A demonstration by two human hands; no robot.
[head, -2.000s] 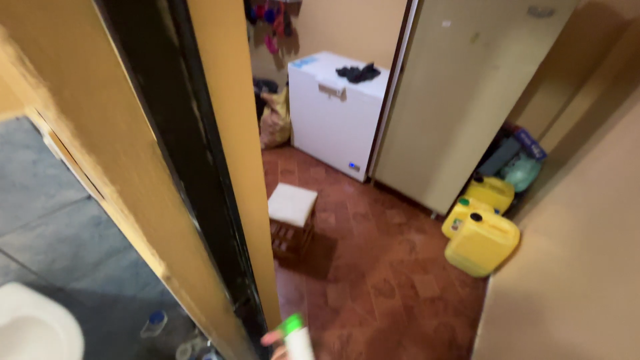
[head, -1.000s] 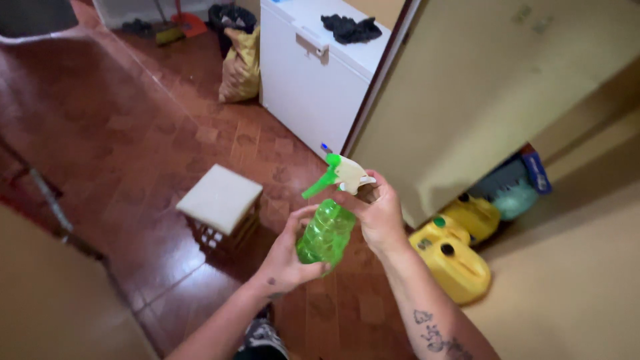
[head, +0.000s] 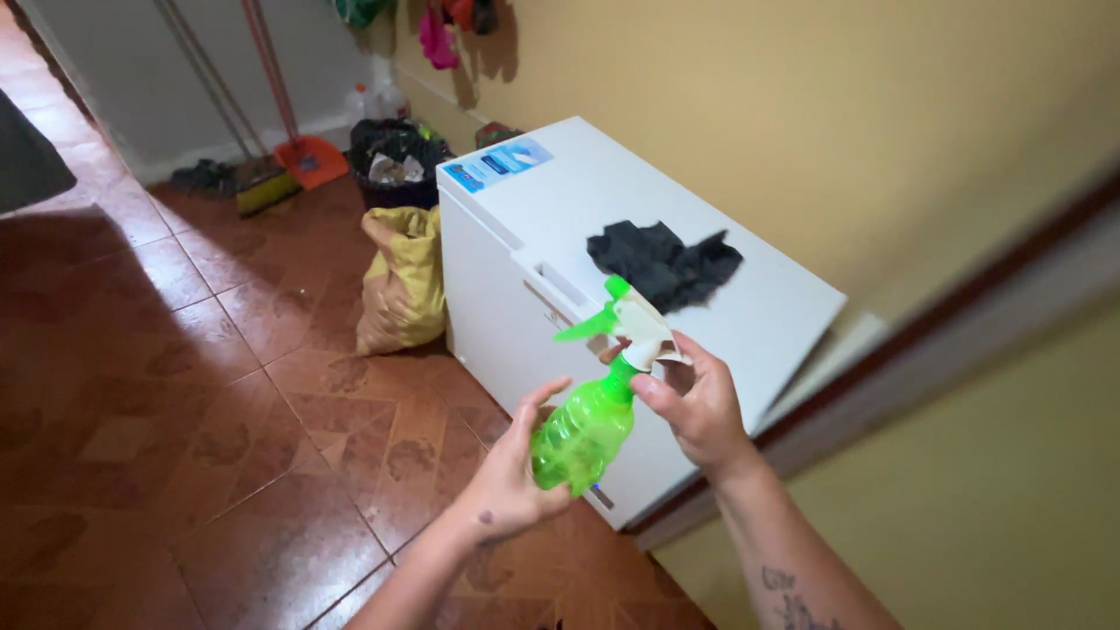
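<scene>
A translucent green spray bottle point(head: 584, 429) with a white and green trigger head point(head: 637, 322) is tilted between my two hands. My left hand point(head: 516, 464) wraps around the lower body of the bottle. At the neck, just under the trigger head, my right hand point(head: 700, 402) grips with thumb and fingers. Behind the bottle stands a white chest freezer point(head: 490, 289), and a crumpled black cloth point(head: 665, 262) lies on its lid.
Left of the freezer are a yellow sack point(head: 401, 289) and a black-lined trash bin point(head: 398, 162). A broom point(head: 265, 188) and a red dustpan point(head: 312, 162) lean by the far wall. A dark-edged panel point(head: 954, 350) rises at the right.
Two seconds ago only one hand and part of the bottle showed at the bottom edge; now both hands hold it. The view has swung toward the freezer, and the stool has left it.
</scene>
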